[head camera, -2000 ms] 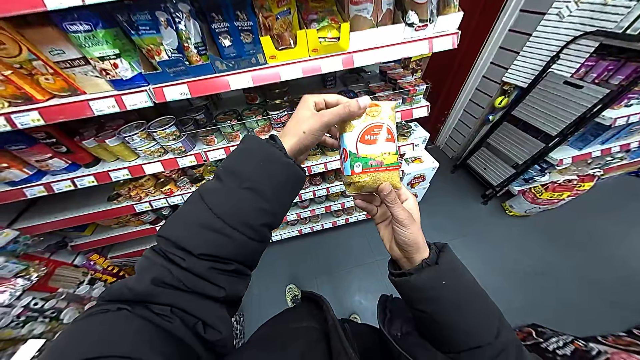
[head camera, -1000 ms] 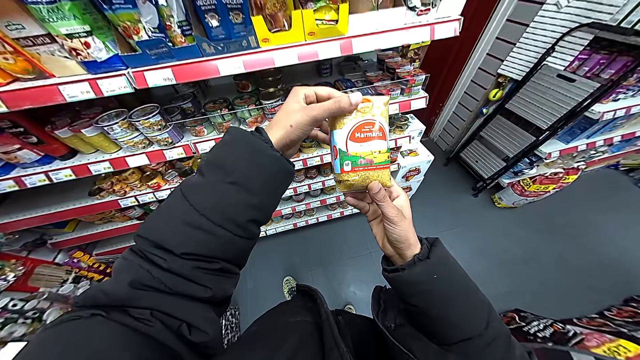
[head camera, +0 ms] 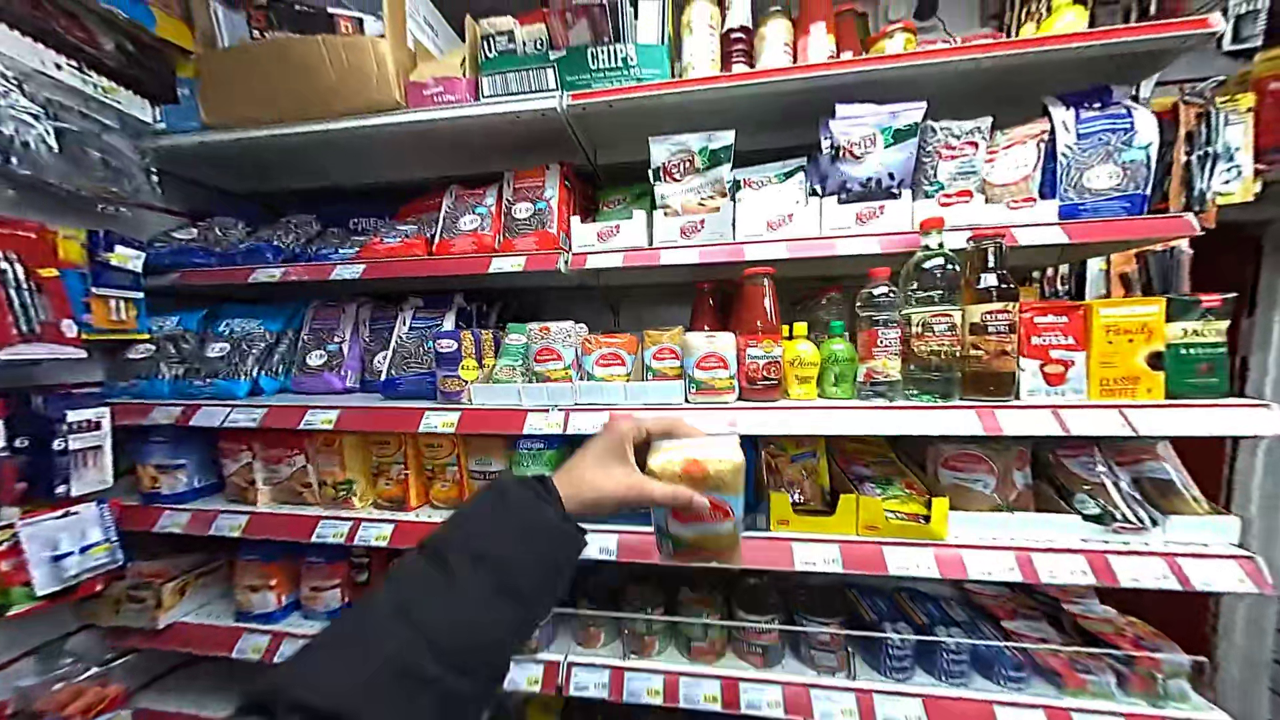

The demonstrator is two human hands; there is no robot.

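My left hand (head camera: 620,470), in a black padded sleeve, grips a clear packet of yellow grain-like food (head camera: 698,500) with a red and blue printed label. The packet is upright, in front of the shelf edge with price labels. Just above it, on the middle shelf, stand a similar packet of pale food (head camera: 711,368), small packets in white trays (head camera: 610,362) and a bottle of red tomato sauce (head camera: 759,335). My right hand is out of view.
The red and white shelf edge (head camera: 900,420) runs across above the hand. Yellow display boxes of packets (head camera: 812,510) stand right of the held packet. Lower down, jars (head camera: 758,625) sit behind a clear guard. A cardboard box (head camera: 300,80) is on the top shelf.
The view has swung up from the floor to the shelves. My left hand now holds the packet out toward them; my right hand, earlier holding it too, has left the view.
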